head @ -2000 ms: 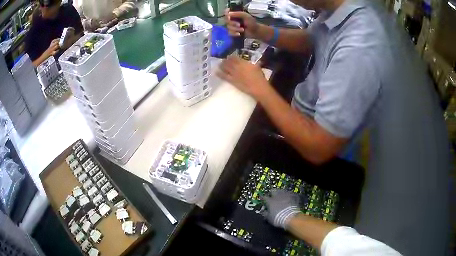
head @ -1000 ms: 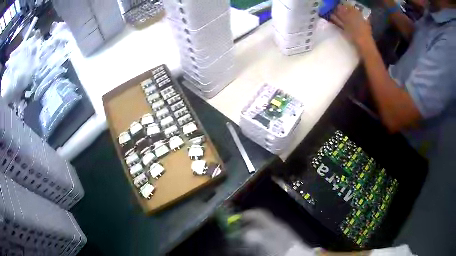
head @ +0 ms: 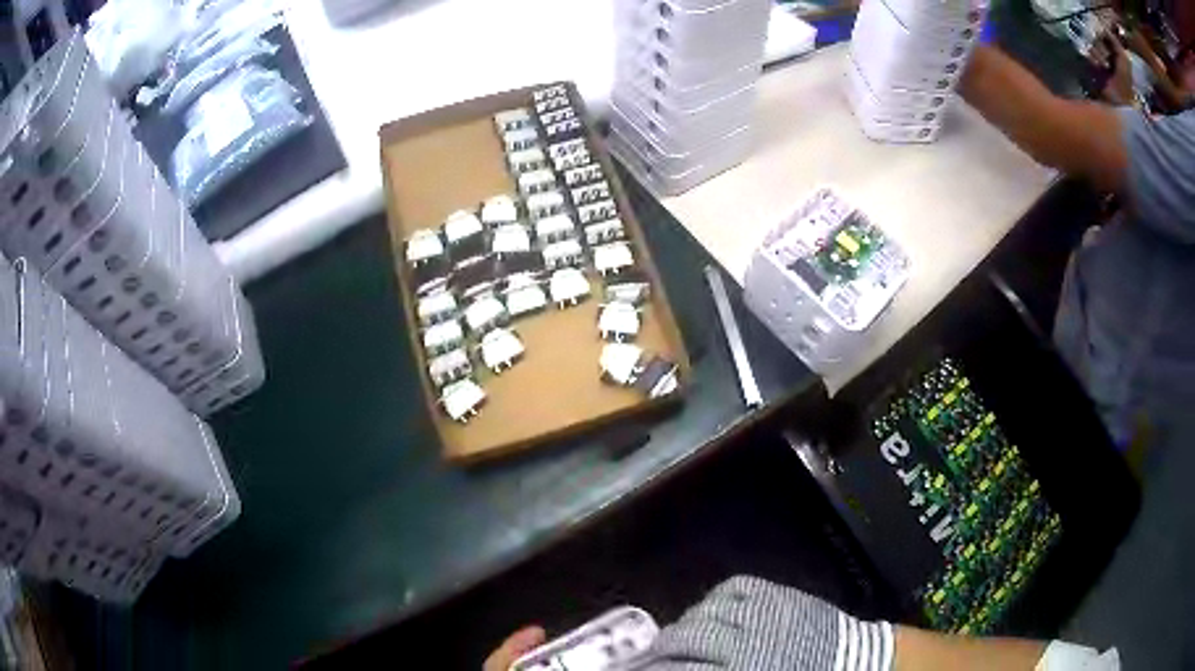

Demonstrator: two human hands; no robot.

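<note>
A white plastic housing is at the bottom edge, partly cut off, with holes in its floor. My left hand is bare and mostly out of the picture; its fingers grip the housing's left end. My right hand, in a grey-white striped knit glove, lies over the housing's right end. Its fingertips are hidden, and I cannot tell whether it holds a circuit board. Rows of green-yellow circuit boards lie in a black bin marked "Mitra" at lower right.
A cardboard tray of white-and-black modules and a metal strip lie on the dark green bench. Filled housings stand right of them. Housing stacks are at left, more behind. A person's arm is at upper right.
My gloved right hand has left the bin, carrying a green-yellow board one second ago, and now is at the housing. The housing and my left hand have come into view. The view has swung left.
</note>
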